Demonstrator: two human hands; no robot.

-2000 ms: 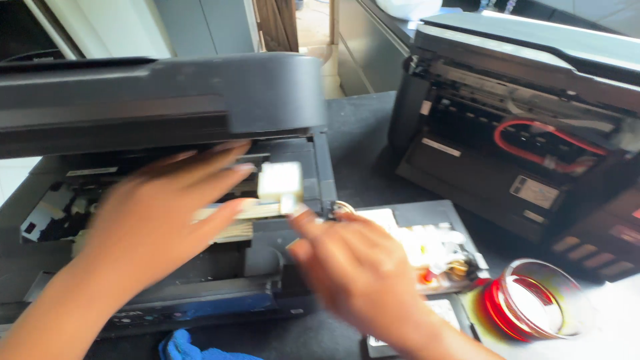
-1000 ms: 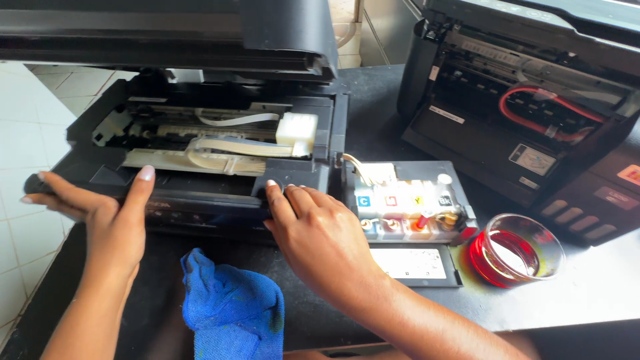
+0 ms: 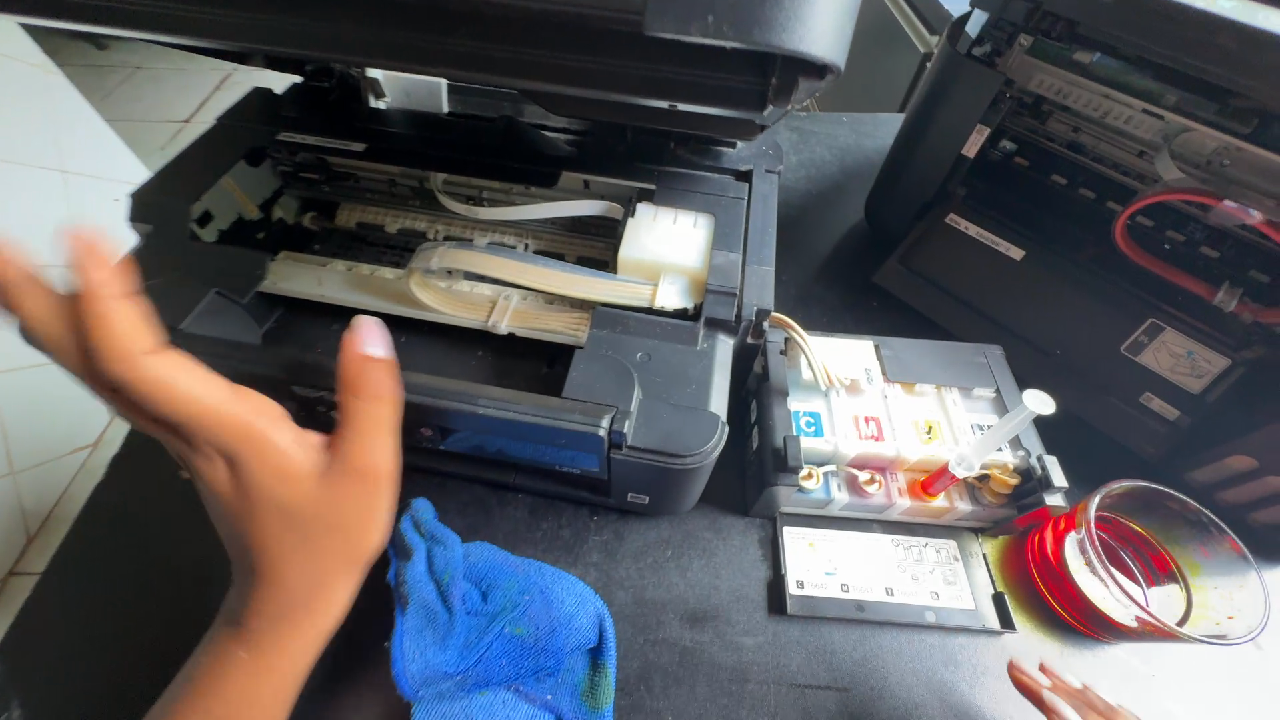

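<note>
My left hand point(image 3: 270, 440) is raised with its fingers spread, in front of the left part of an inkjet printer point(image 3: 665, 400); it holds nothing. Only the fingertips of my right hand point(image 3: 1065, 690) show at the bottom right edge, below the glass. The printer's scanner lid point(image 3: 450, 50) is up. Inside, a white print carriage point(image 3: 667, 245) is at the right, with ink tubes point(image 3: 530, 275) looping left. Beside the printer lies an ink tank unit point(image 3: 940, 360). A syringe point(image 3: 985, 445) with red liquid leans in one of its ports. A blue cloth point(image 3: 510, 630) lies in front of the printer.
A glass point(image 3: 1150, 570) holding red liquid stands right of the tank unit, with a wet patch around its base. A flat tank cover point(image 3: 890, 575) lies before the unit. A second opened printer point(image 3: 1010, 290) with a red tube point(image 3: 1150, 230) stands at the back right.
Both hands have come off the printer's front edge: the left is now raised, the right has gone to the bottom right edge. Two seconds ago the hands were over the printer and near the carriage.
</note>
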